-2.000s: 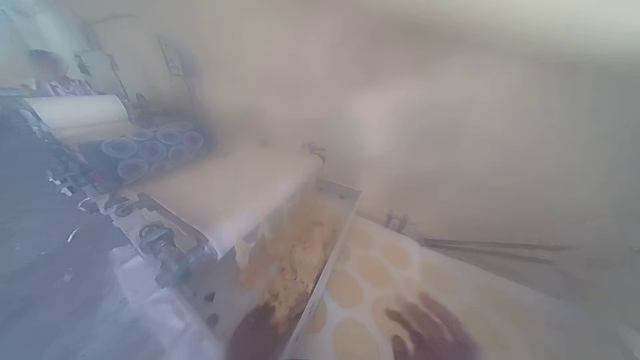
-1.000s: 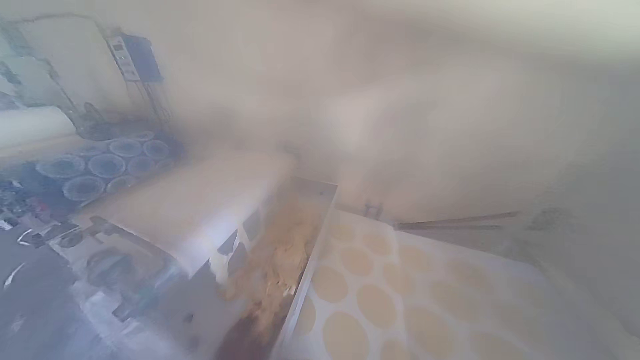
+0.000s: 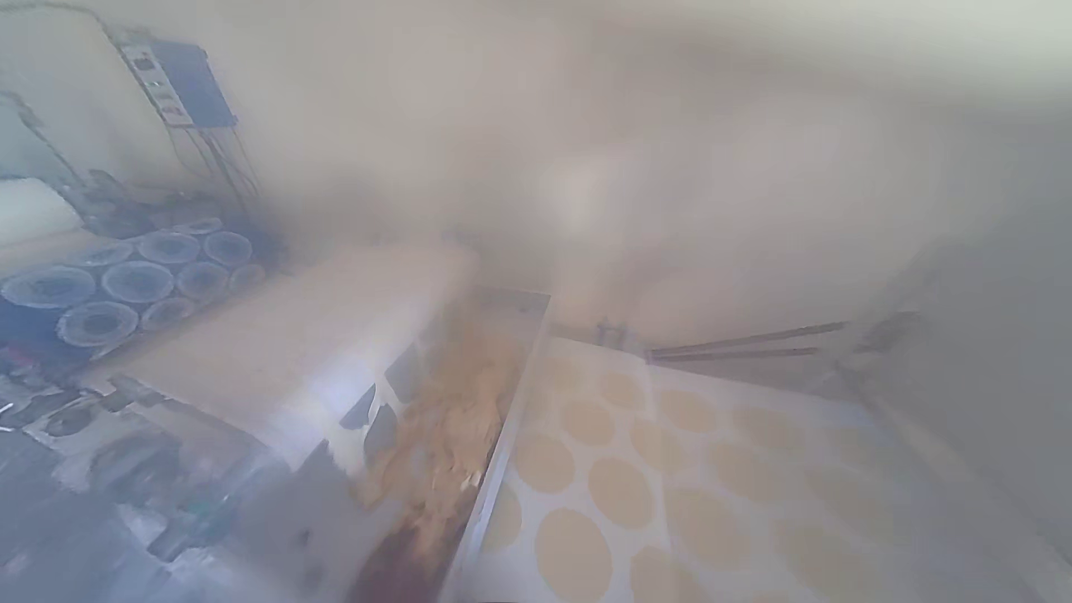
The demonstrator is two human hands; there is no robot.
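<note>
At the bottom edge my left hand (image 3: 400, 568) shows as a dark blur in the metal trough (image 3: 500, 452), against the heaped dough scraps (image 3: 456, 419); its fingers cannot be made out. My right hand is out of view. Left of the trough, a pale dough sheet (image 3: 293, 327) runs over a roller, and its torn, holed edge (image 3: 368, 419) hangs toward the scraps. Round flat dough pieces (image 3: 620, 492) lie in rows on a white cloth or belt (image 3: 670, 578) to the right of the trough.
Machine parts (image 3: 142, 452) stand at the lower left. Behind them is a blue surface with ring-shaped cutters or discs (image 3: 138, 281). A blue control box (image 3: 194, 84) with hanging cables is on the wall. Dark bars (image 3: 745, 343) run beyond the cloth. The picture is hazy.
My right hand, over the dough rounds two seconds ago, has gone out of view. My left hand shows less at the bottom edge. The view has swung to the right.
</note>
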